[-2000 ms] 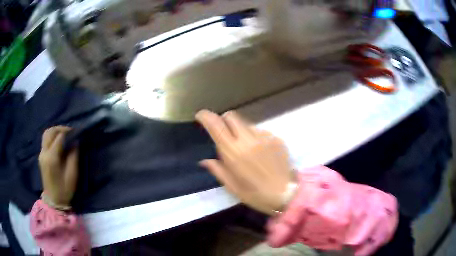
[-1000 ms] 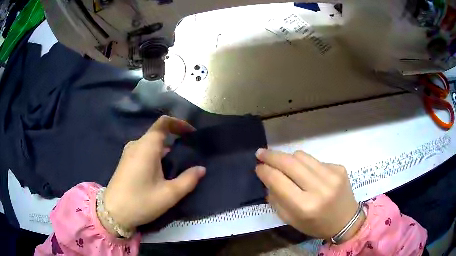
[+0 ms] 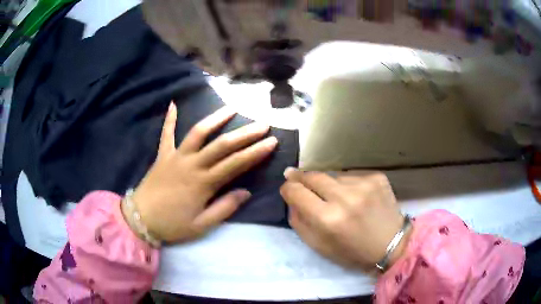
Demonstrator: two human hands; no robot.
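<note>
A dark cloth panel [image 3: 113, 113] lies on the table left of and in front of the sewing machine's needle area [image 3: 282, 95]. My left hand [image 3: 199, 172] lies flat on the cloth with its fingers spread. My right hand [image 3: 344, 214] pinches the cloth's right edge between thumb and fingers. The cloth's right end lies beside the beige machine bed [image 3: 409, 130]. The needle and presser foot are blurred and cannot be made out.
The machine head [image 3: 368, 29] crosses the top of the view. Orange-red scissor handles [image 3: 535, 175] show at the right rim. A green thing [image 3: 41, 16] is at the upper left. The white table's front edge [image 3: 261, 261] curves below my hands.
My left hand has opened from its curled hold and now lies flat on the cloth. The cloth's right end lies nearer the needle area. My right hand still holds its edge.
</note>
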